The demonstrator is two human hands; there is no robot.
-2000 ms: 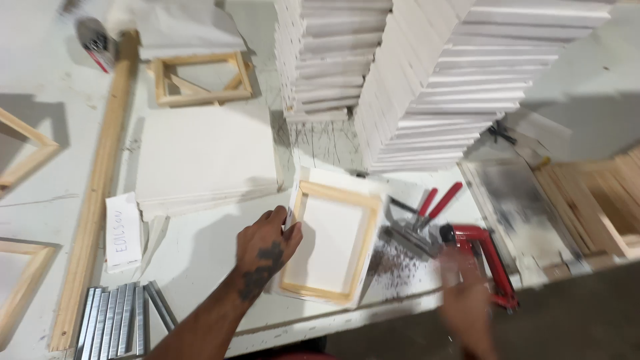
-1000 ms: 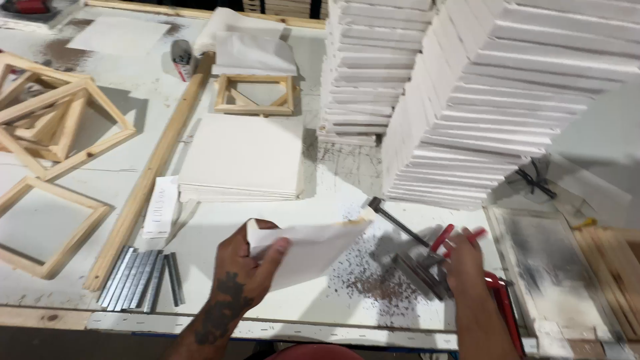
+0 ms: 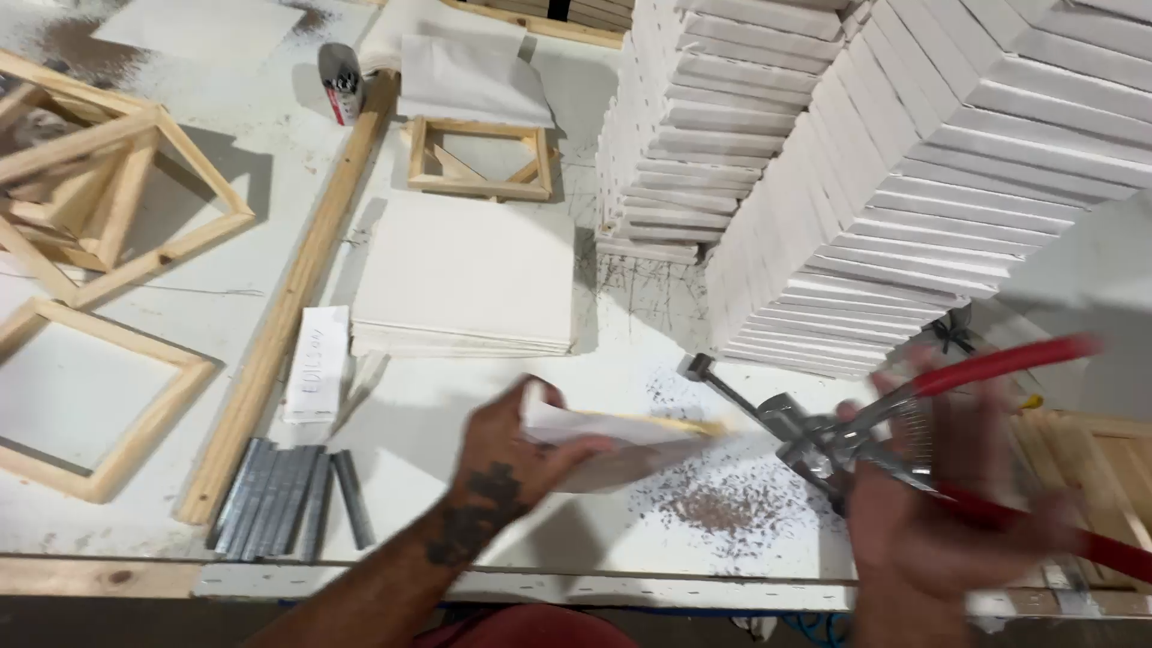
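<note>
My left hand (image 3: 517,450) grips a small wooden frame (image 3: 688,423) with white canvas (image 3: 603,454) over it, tilted nearly edge-on above the table. At the right, my right hand (image 3: 936,504), blurred by motion, has hold of canvas pliers (image 3: 837,441) with red handles spread wide; the palm and fingers are around and between the handles. The wide metal jaws point left, toward the canvas-covered frame but apart from it. A hammer (image 3: 729,387) lies partly under the pliers. Brown and dark specks (image 3: 720,508) are scattered on the table between the hands.
Tall stacks of white canvases (image 3: 846,243) rise behind. A pile of white sheets (image 3: 468,270), a small frame (image 3: 481,184) and a long wooden strip (image 3: 297,288) stand left of centre. Staple strips (image 3: 279,499) lie near the front edge (image 3: 522,585); bare frames (image 3: 108,414) are at the far left.
The canvas-covered frame lay flat two seconds ago and is now held up, tilted. My right hand has picked up the red-handled pliers, which lay on the table, and their handles are now spread.
</note>
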